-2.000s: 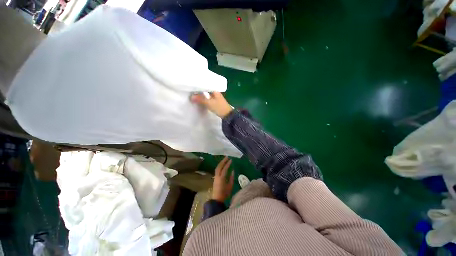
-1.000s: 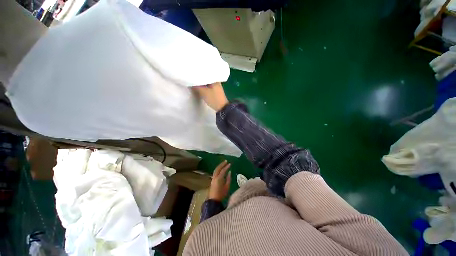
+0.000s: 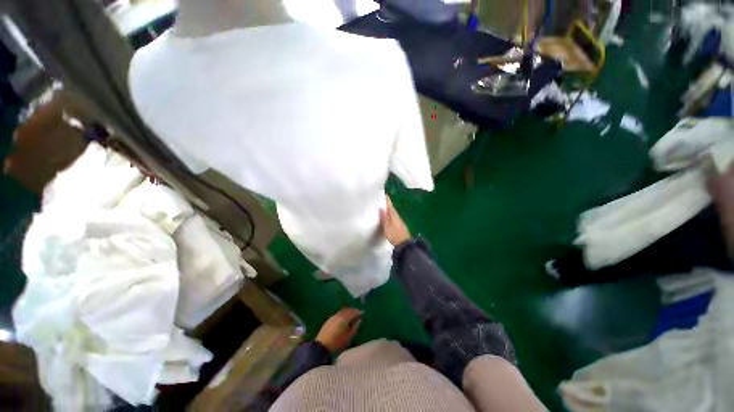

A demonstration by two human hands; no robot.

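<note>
A white short-sleeved top (image 3: 282, 113) hangs on a dress form, whose beige neck (image 3: 229, 12) shows at the top of the view. Its near sleeve (image 3: 410, 145) hangs at the right. My right hand (image 3: 393, 223) is at the garment's right side, below the sleeve, with the fingers against the cloth and partly hidden; whether it grips cannot be told. My left hand (image 3: 340, 327) is below the hem, apart from the garment, with its fingers loosely bent and nothing seen in it.
Piled white garments (image 3: 105, 265) lie at the left by an open cardboard box (image 3: 249, 362). A black ironing table (image 3: 451, 72) bears an iron (image 3: 501, 84) at the back. At the right are a person's dark-clothed leg (image 3: 644, 261), white cloth and more white garments (image 3: 652, 378).
The view has tilted up, showing the form's neck, shoulders and the ironing table. My right hand has moved from the sleeve edge to the garment's side. A person now shows at the right.
</note>
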